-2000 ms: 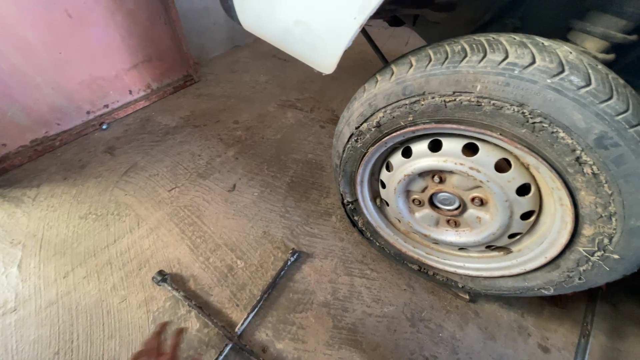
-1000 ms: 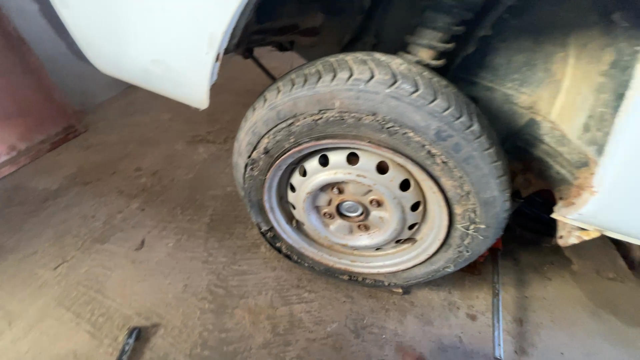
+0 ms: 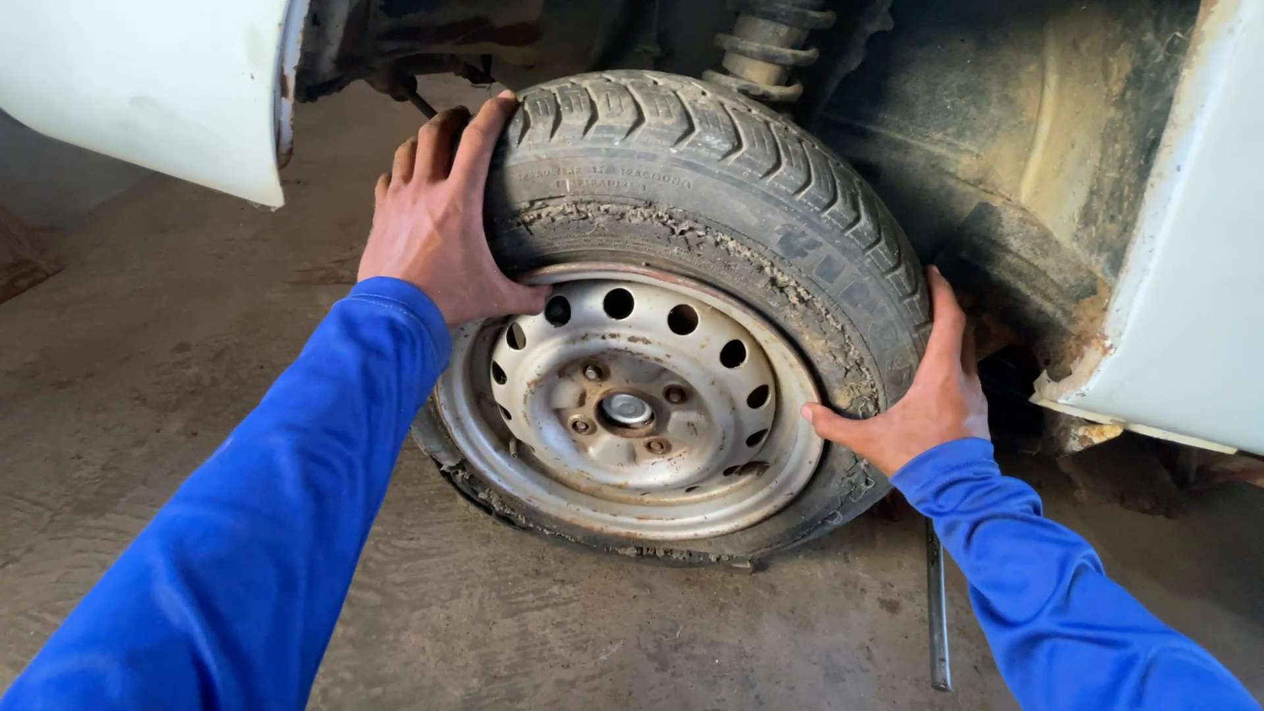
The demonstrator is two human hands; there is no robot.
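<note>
A car wheel with a worn, torn tire (image 3: 691, 188) and a rusty silver steel rim (image 3: 632, 395) stands in the wheel well. My left hand (image 3: 444, 207) grips the tire at its upper left, fingers over the tread and thumb at the rim's edge. On the right side, my right hand (image 3: 923, 385) holds the tire, its fingers behind the tread and its thumb reaching the rim. The hub's center shows in the rim's middle, with several rusty studs or nuts around it; which they are I cannot tell.
Above the tire is a coil spring (image 3: 765, 49). White body panels flank the well, one at the left (image 3: 148, 89) and a rusty-edged one at the right (image 3: 1185, 247). A metal bar (image 3: 936, 612) lies on the concrete floor (image 3: 494, 632), right of the wheel.
Both hands have come onto the tire; one second ago neither was in view. The view has moved nearer to the wheel, and the crossed metal bars seen earlier are out of frame.
</note>
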